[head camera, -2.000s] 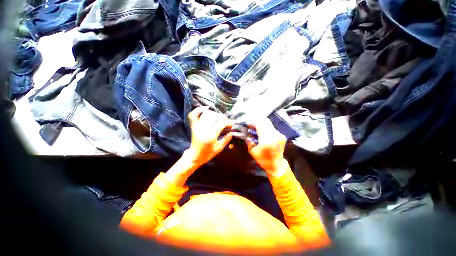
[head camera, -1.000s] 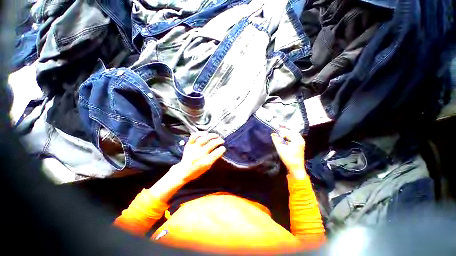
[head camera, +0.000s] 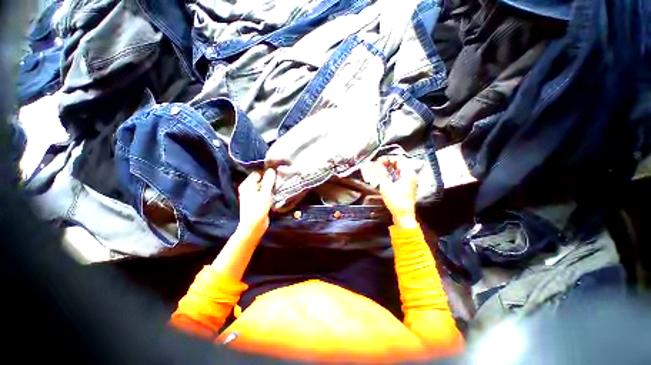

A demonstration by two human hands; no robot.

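Note:
A denim garment (head camera: 321, 139), pale inside out with blue edges, lies at the table's front edge in front of me. My left hand (head camera: 255, 194) pinches its cloth at the near left. My right hand (head camera: 391, 184) holds its near edge further right, with a small dark object in the fingers that I cannot make out clearly. A pale seam runs between the hands. Below it a dark strip (head camera: 318, 212) shows coppery dots.
A blue denim garment (head camera: 178, 153) lies bunched to the left. Grey and black garments (head camera: 107, 53) are heaped behind it. Dark denim (head camera: 549, 121) drapes at the right. More garments (head camera: 549, 271) lie lower right, below the pale tabletop (head camera: 453, 164).
The navy pocket cloth between my hands is no longer visible; a pale seam and dark strip with coppery dots show there. My left hand has moved slightly left and up, my right hand left and up.

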